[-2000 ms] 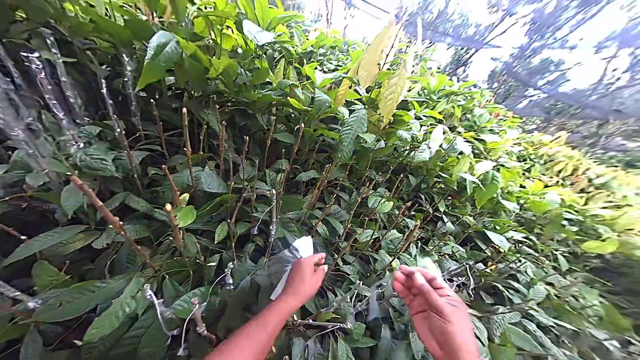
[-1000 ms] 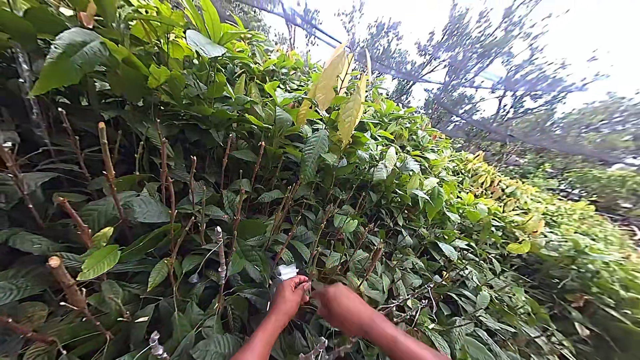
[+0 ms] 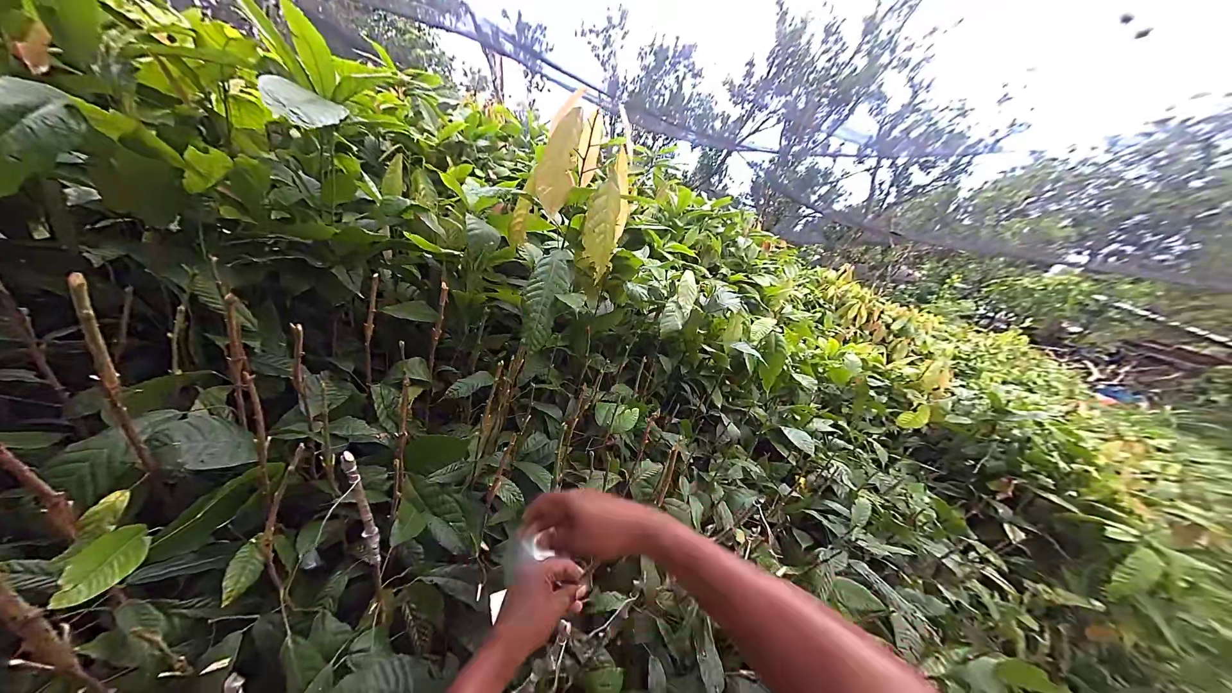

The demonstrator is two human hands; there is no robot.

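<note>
My left hand (image 3: 541, 602), low at the centre, has its fingers closed around part of a thin whitish plastic piece (image 3: 539, 547). Just above it and touching or nearly so, my right hand (image 3: 592, 525) bends over the same piece, blurred, its fingertips partly hidden. A bit of white material (image 3: 497, 604) shows beside my left hand. Cut woody stems stand among dark green leaves around the hands; one pale stem (image 3: 362, 510) with a wrapped-looking surface rises to the left. What lies between my fingers is too blurred to tell exactly.
Bare cut stems (image 3: 108, 371) stick up at the left. Dense leafy plants (image 3: 731, 385) fill the slope, with tall yellowish leaves (image 3: 604, 217) upright near the centre. Dark netting (image 3: 837, 217) hangs across the back, before trees.
Two seconds ago my hands were apart, the left one with the white piece; they came together. Now my right hand has moved up over my left, its forearm reaching across from the lower right.
</note>
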